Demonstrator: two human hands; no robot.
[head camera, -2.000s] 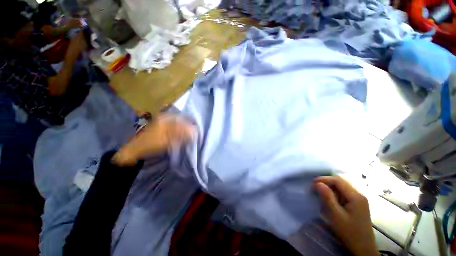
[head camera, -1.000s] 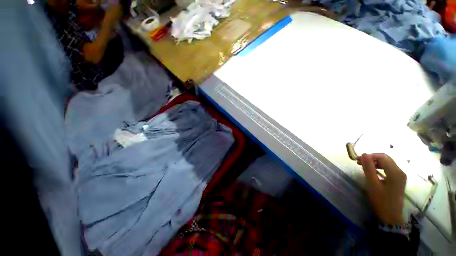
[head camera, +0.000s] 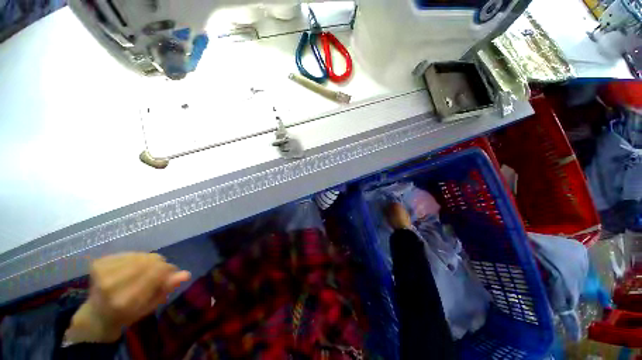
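Note:
My right hand (head camera: 400, 216) reaches down into the blue mesh basket (head camera: 366, 264), onto light blue cloth (head camera: 457, 271) that lies in it. The fingers are partly hidden against the cloth, so I cannot tell if they grip it. My left hand (head camera: 130, 287) is blurred at the lower left, above my lap near the table's front edge. It holds nothing that I can see, and its fingers look curled. The sewing machine head (head camera: 165, 49) stands at the upper left with no cloth under it.
Red-and-blue handled snips (head camera: 334, 58), a tan-handled tool (head camera: 320, 88) and a tan-ended thin tool (head camera: 153, 160) lie on the white table. A dark tray (head camera: 457, 88) sits at its right end. A measuring scale (head camera: 232, 188) runs along the front. Red baskets (head camera: 549, 169) stand beside the blue one.
The view has swung right. The shirt held at first has left the table. My right hand has gone from the tan-ended tool on the table down into the blue basket. My left hand has come into view.

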